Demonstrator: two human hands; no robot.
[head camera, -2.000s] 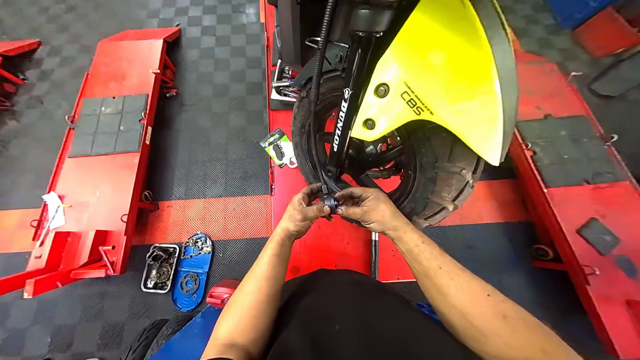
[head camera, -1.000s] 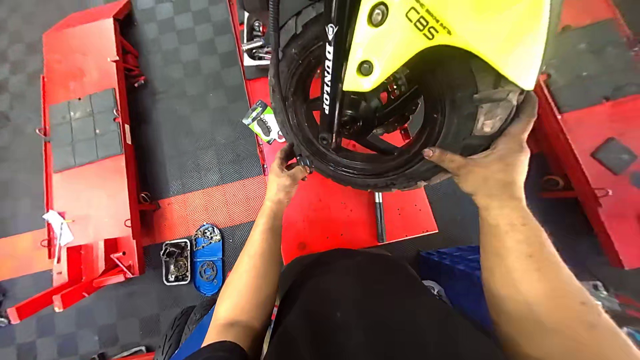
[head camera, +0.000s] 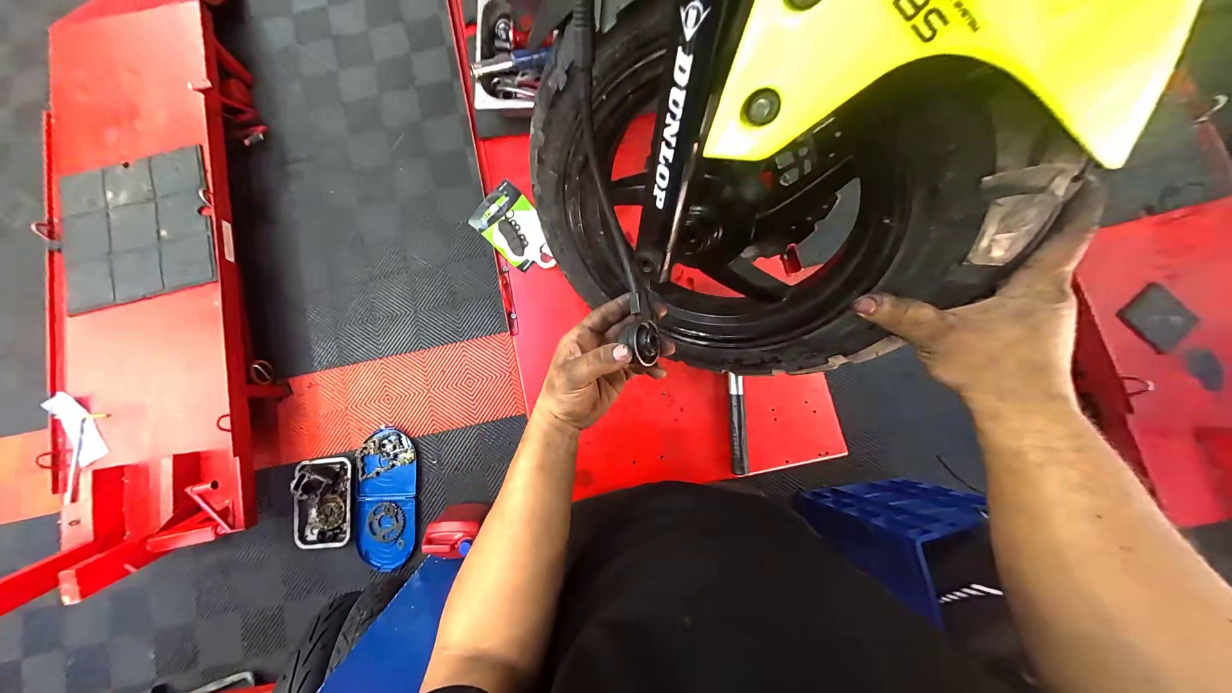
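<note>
My left hand (head camera: 597, 364) pinches a small round black part (head camera: 643, 341), joined to a black cable (head camera: 602, 183), just below the foot of the fork leg (head camera: 674, 144). My right hand (head camera: 1011, 318) grips the motorcycle's front tire (head camera: 799, 351), thumb on the sidewall and fingers around the tread, largely hidden. The wheel stands between my hands, with its black spoked rim around the hub (head camera: 698, 231). Above it is a yellow fender panel (head camera: 962, 38) with bolts and lettering.
The wheel is over a red lift platform (head camera: 654, 433) bearing a black-handled tool (head camera: 738, 423) and a green-and-white package (head camera: 515, 229). At left are another red lift (head camera: 135, 366), a metal parts tray (head camera: 322, 502) and a blue tray (head camera: 387, 520). A blue plastic crate (head camera: 895, 500) stands at lower right.
Two seconds ago both hands were together at the round part. My right hand has since moved right onto the tire, while my left has kept the part. The view has shifted closer to the wheel.
</note>
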